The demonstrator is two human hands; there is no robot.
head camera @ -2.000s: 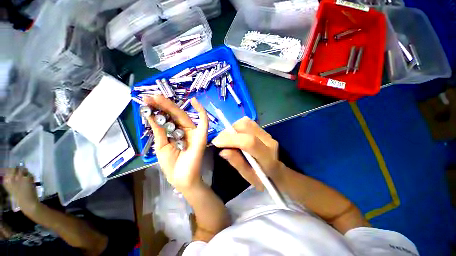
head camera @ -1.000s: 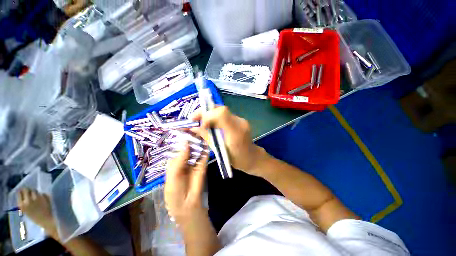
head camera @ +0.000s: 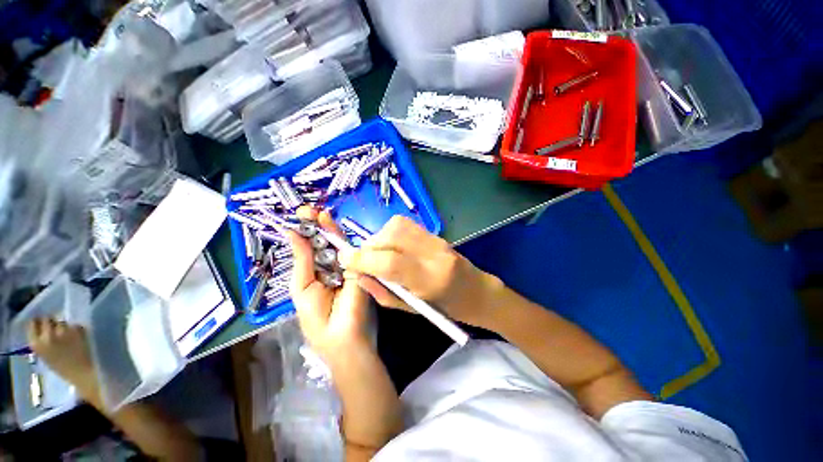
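My left hand (head camera: 336,302) holds several metal cylinders (head camera: 323,257) in a bunch, their round ends facing up, over the front of the blue tray (head camera: 421,194). The tray holds a big pile of silver cylinders. My right hand (head camera: 406,262) is shut on long white tweezers (head camera: 424,309). Their front end points at the cylinder ends in my left hand, and their back end points toward my body. The tweezer tips are too blurred to tell whether they touch a cylinder.
Behind the tray are a clear box of cylinders (head camera: 307,122) and a clear box of white parts (head camera: 456,113). A red bin (head camera: 616,108) and another clear box (head camera: 713,99) stand right. A scale (head camera: 197,311) with white sheet lies left. Another person's hand (head camera: 61,347) is far left.
The cylinders in my left hand have turned from lying sideways to ends up. My right hand has lowered and tilted the tweezers toward them. The view has shifted slightly.
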